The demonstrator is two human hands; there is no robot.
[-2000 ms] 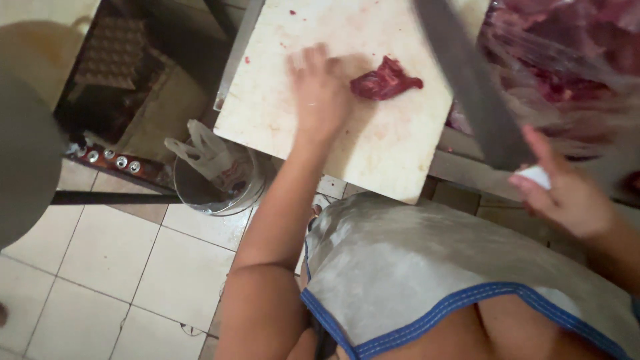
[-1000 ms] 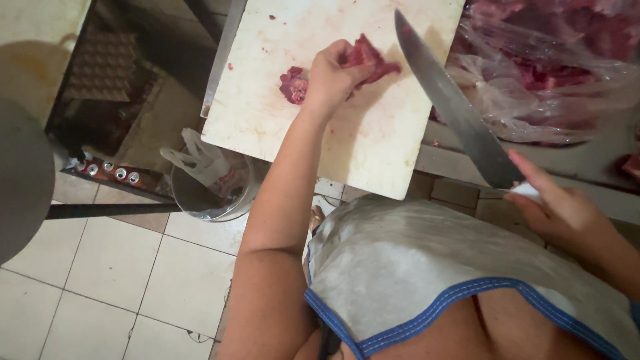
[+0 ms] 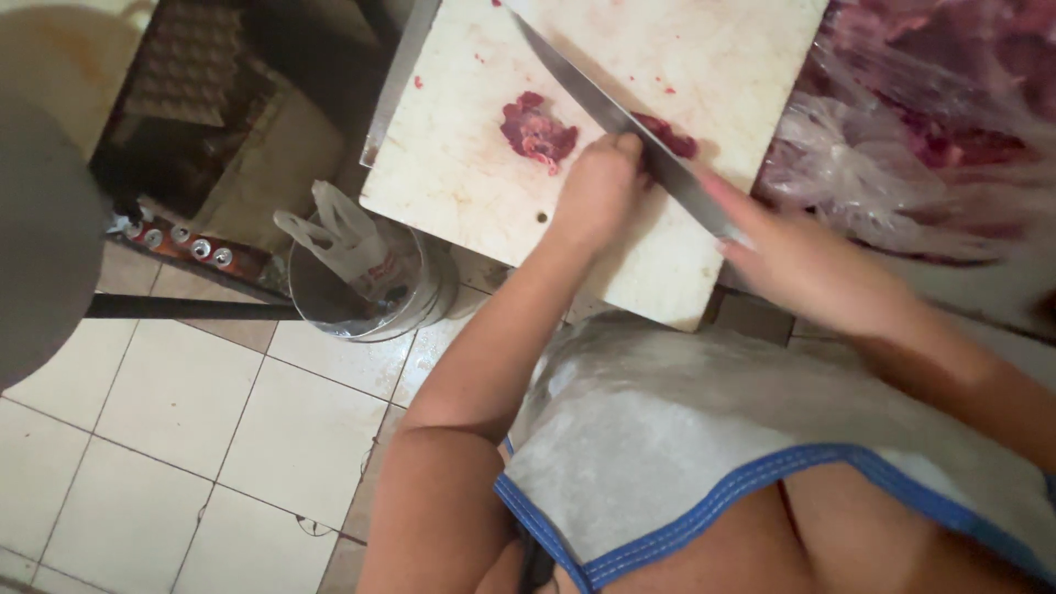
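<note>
My right hand (image 3: 759, 223) is closed around the handle of a large butcher's knife (image 3: 577, 87), whose long blade slants across the white cutting board (image 3: 462, 165). Under and beside the blade lies a piece of raw red meat (image 3: 667, 134). The curled fingers of my left hand (image 3: 606, 181) press on this meat close to the blade; the part beneath the fingers and knife is hidden. Left of my left hand, a separate cut piece of meat (image 3: 536, 132) with pale fat rests on the board. Small red scraps dot the surface.
More raw meat (image 3: 949, 124) under clear plastic fills the right side. Left of the board, a bucket (image 3: 421, 280) with a white plastic bag (image 3: 355, 243) stands on the tiled floor (image 3: 173, 396). Several cans (image 3: 202, 247) and an egg tray (image 3: 186, 62) are farther left.
The knife has moved left from beside the board's right edge onto the meat. My left hand has lowered the piece it held raised one second ago onto the board.
</note>
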